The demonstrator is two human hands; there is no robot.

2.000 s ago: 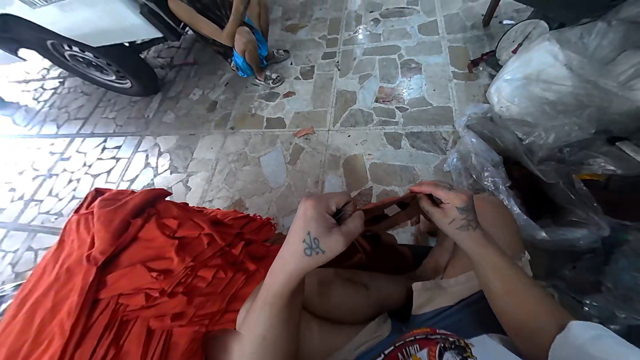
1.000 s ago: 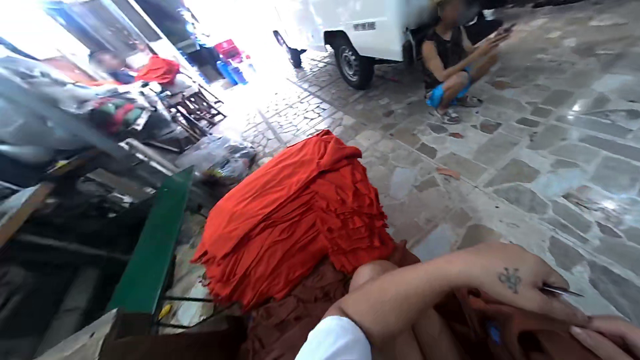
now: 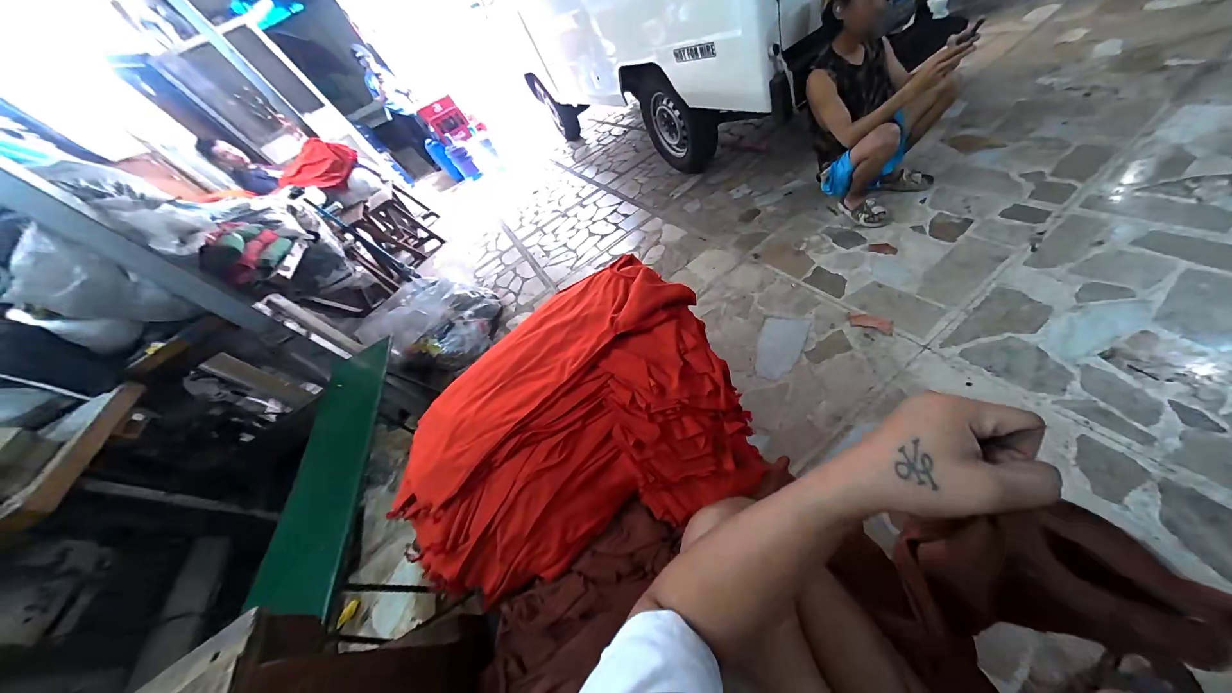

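Note:
My left hand [image 3: 962, 462], tattooed on the back, is curled into a fist over my lap at the lower right. Dark reddish-brown cloth [image 3: 1039, 568] comes out from under its fingers and stretches toward the right edge. Whether a small tool is also inside the fist cannot be seen. My right hand does not show clearly. Left of my knees lies a large layered heap of bright red cloth [image 3: 568, 414] with ragged edges. Darker brown cloth [image 3: 587, 587] lies below the heap, near my legs.
A green board [image 3: 322, 491] stands left of the red heap, beside wooden frames and clear plastic bags [image 3: 433, 318]. A person [image 3: 866, 115] squats on the stone-paved floor [image 3: 1011, 327] holding a phone, near a white vehicle [image 3: 664, 58]. Another person [image 3: 231, 159] is at the far left.
The view has swung left from two seconds ago. A dark pointed object stuck out of my left hand one second ago; it does not show now. My right hand has gone out of clear sight.

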